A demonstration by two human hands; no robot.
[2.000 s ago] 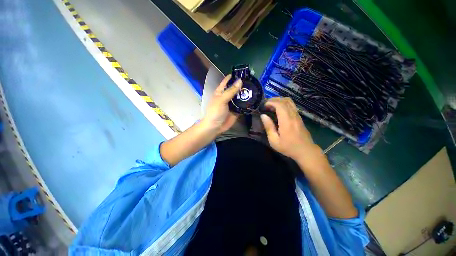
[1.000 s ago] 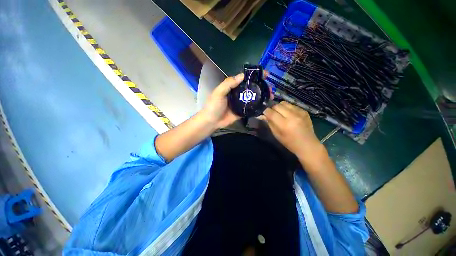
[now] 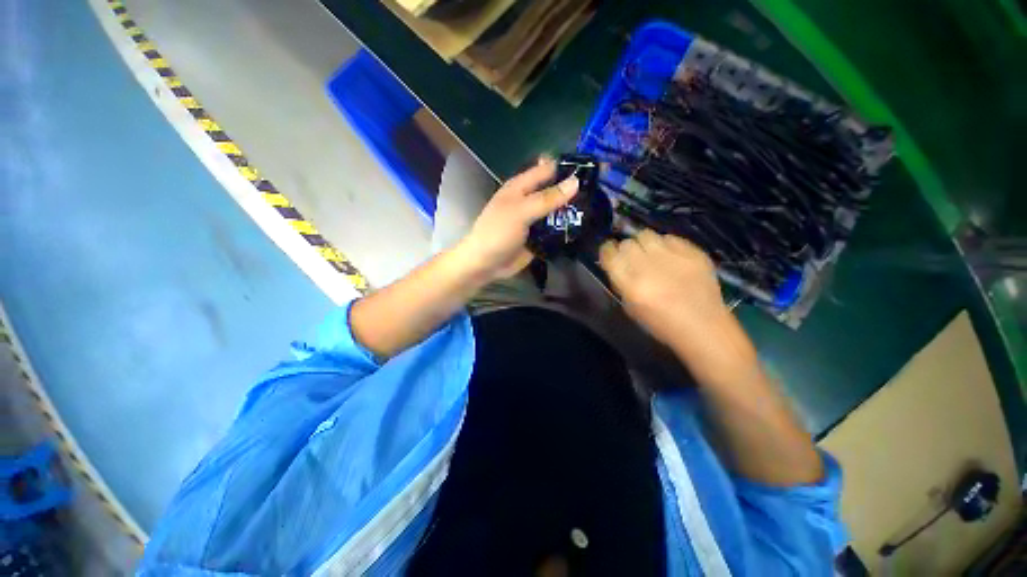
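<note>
A round black ear cup housing (image 3: 572, 223) with a white marking on its face is held near my lap. Its short block-like arm points up, away from me. My left hand (image 3: 520, 216) grips it from the left, thumb over the face near the block. My right hand (image 3: 659, 276) is just right of the cup with its fingers curled. Blur hides whether the fingers touch the cup or hold something thin. A blue parts tray (image 3: 657, 45) lies beyond my right hand, heaped with thin black microphone booms or leads (image 3: 755, 169), some with reddish wire ends.
Stacked cardboard sheets (image 3: 507, 45) lie at the top. A cardboard board (image 3: 918, 423) at lower right carries a black ear cup (image 3: 975, 495) with a thin stick attached. A blue bin (image 3: 383, 124) stands left of the bench edge. A blue stool-like object (image 3: 34, 485) is at far left.
The ear cup and my left hand have shifted slightly right. My left thumb now lies over the cup's face. My right hand has moved a little away from the cup, fingers more curled.
</note>
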